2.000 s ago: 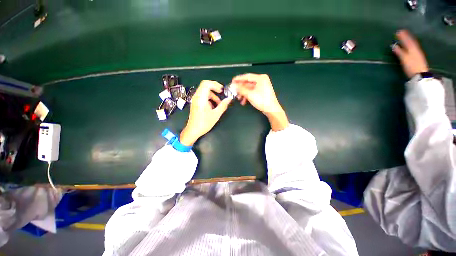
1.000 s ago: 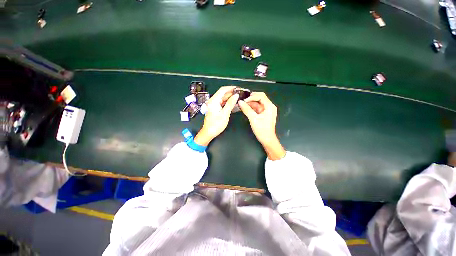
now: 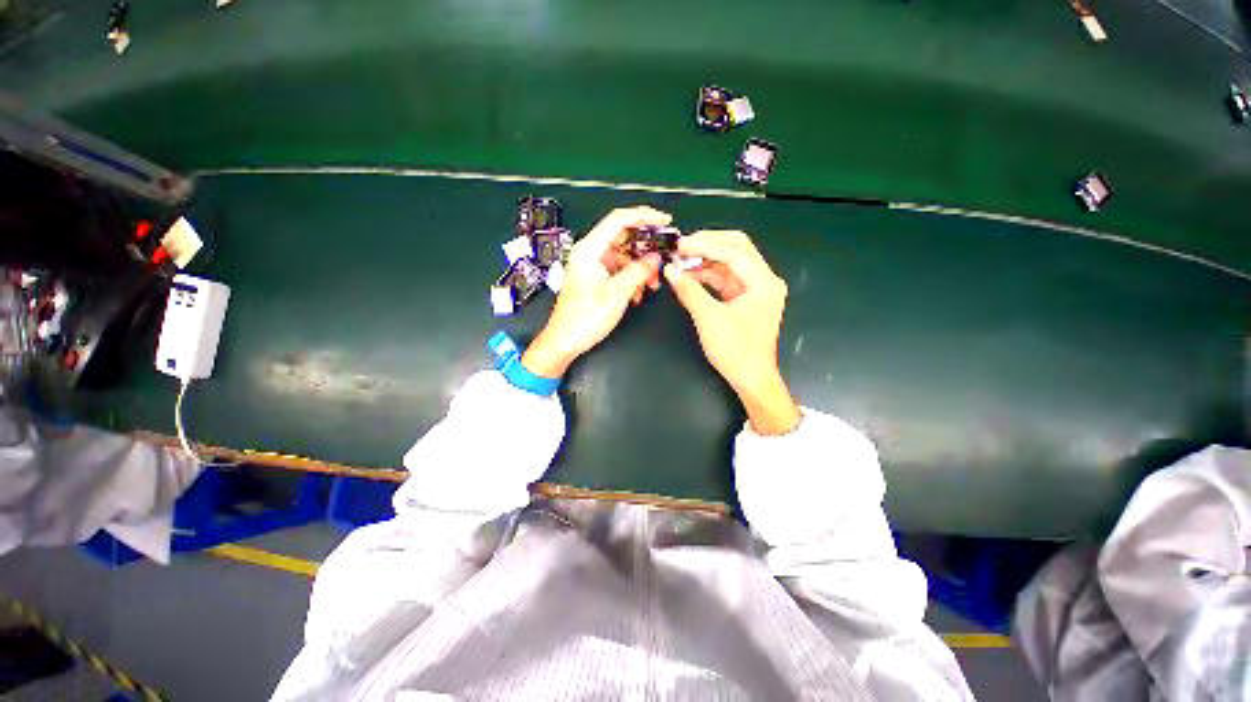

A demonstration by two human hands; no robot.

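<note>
A small black square electronic unit (image 3: pixel 656 241) is held between both hands over the green bench. My left hand (image 3: pixel 601 291) grips it from the left, thumb and fingers at its edge. My right hand (image 3: pixel 737 302) is at its right side, with fingertips around a small pale part that touches or lies close to the unit. A pile of black units (image 3: pixel 538 248) with white tabs lies just left of my left hand. A blue strap (image 3: pixel 524 368) is on my left wrist. The fingers hide much of the held unit.
Units (image 3: pixel 756 162) sit spaced on the green belt (image 3: pixel 453 117) beyond a thin pale line. A white box (image 3: pixel 191 327) with a cord lies at left, beside dark equipment with red parts. White sleeves of other people show at the left and right edges.
The held unit was flatter and darker between the thumbs; now its detailed side shows and my right fingertips are at a pale part. Units on the belt appear farther right. The right neighbour's hand has left view.
</note>
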